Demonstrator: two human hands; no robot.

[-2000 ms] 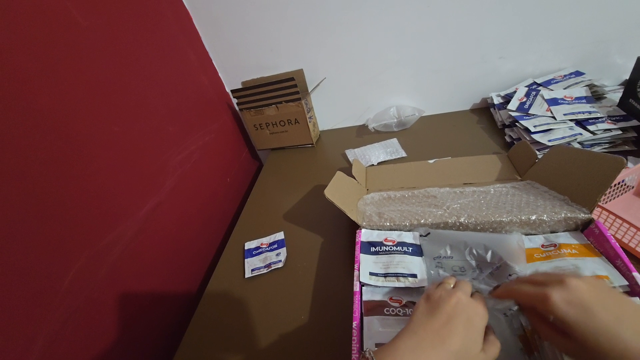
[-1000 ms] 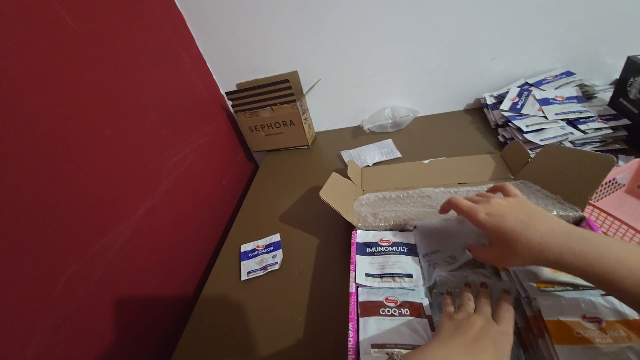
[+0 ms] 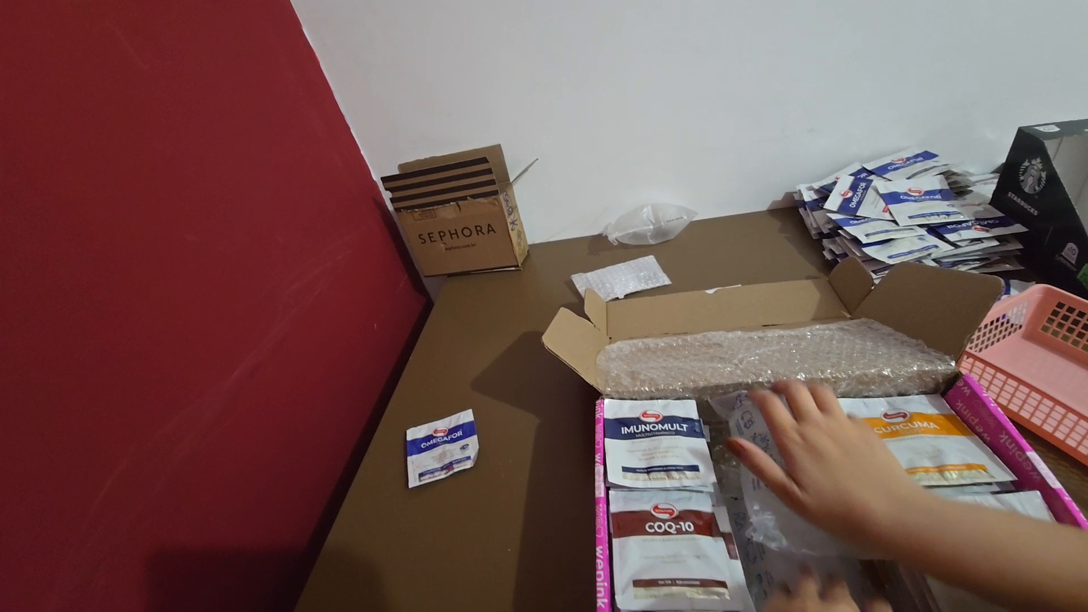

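Observation:
An open cardboard box with pink printed sides holds bubble wrap along its back. Imunomult sachets and Coq-10 sachets stand at its left, Curcuma sachets at its right. Between them lies clear plastic air-cushion packing. My right hand rests on this packing with its fingers spread; whether it grips any of it is unclear. My left hand touches the packing at the bottom edge of the view, mostly cut off.
One Omegafor sachet lies left of the box. A Sephora carton, an air pillow and a small bubble-wrap piece are behind. At the right are a heap of sachets, a black Starbucks box and a pink basket.
Both hands were close together over the packing two seconds ago. My right hand then reached towards the back and now lies lower on the packing; my left hand has moved down, largely out of view.

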